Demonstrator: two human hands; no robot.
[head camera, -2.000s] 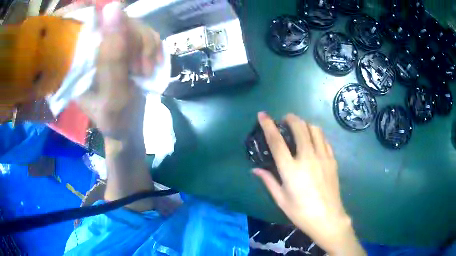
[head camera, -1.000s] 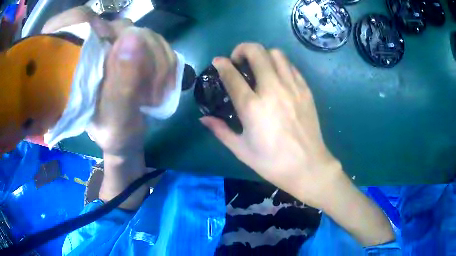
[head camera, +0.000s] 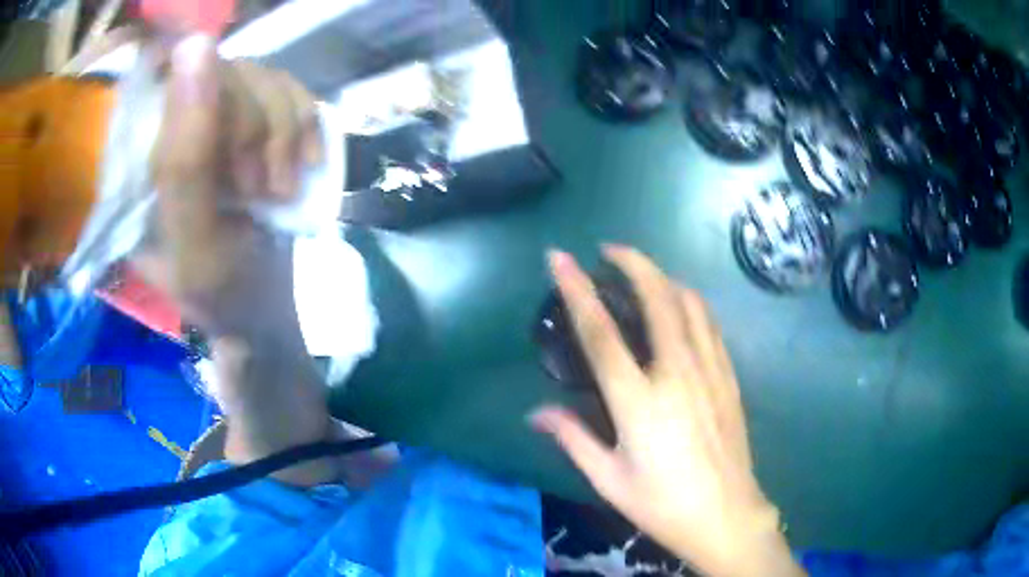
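Note:
My left hand (head camera: 231, 169), blurred, is closed around the white wrap (head camera: 119, 180) of an orange electric screwdriver (head camera: 51, 169) at the left. The screwdriver's tip cannot be made out. My right hand (head camera: 666, 394) lies over a round black housing (head camera: 561, 338) on the green surface, fingers across its top and thumb at its lower left. Much of the housing is hidden under the hand. The black and white screw feeder (head camera: 457, 180) stands just right of my left hand, with a metallic mechanism on its front.
Many round black housings (head camera: 782, 237) lie at the upper right, crowded towards the corner. A white cloth (head camera: 333, 299) lies below the feeder. A black cord (head camera: 203, 487) crosses my left forearm. A red surface (head camera: 144, 302) and blue fabric are at the left.
The view has shifted, bringing the feeder and more housings into sight. My left hand and the screwdriver have moved away from the housing to beside the feeder. My right hand remains on the housing.

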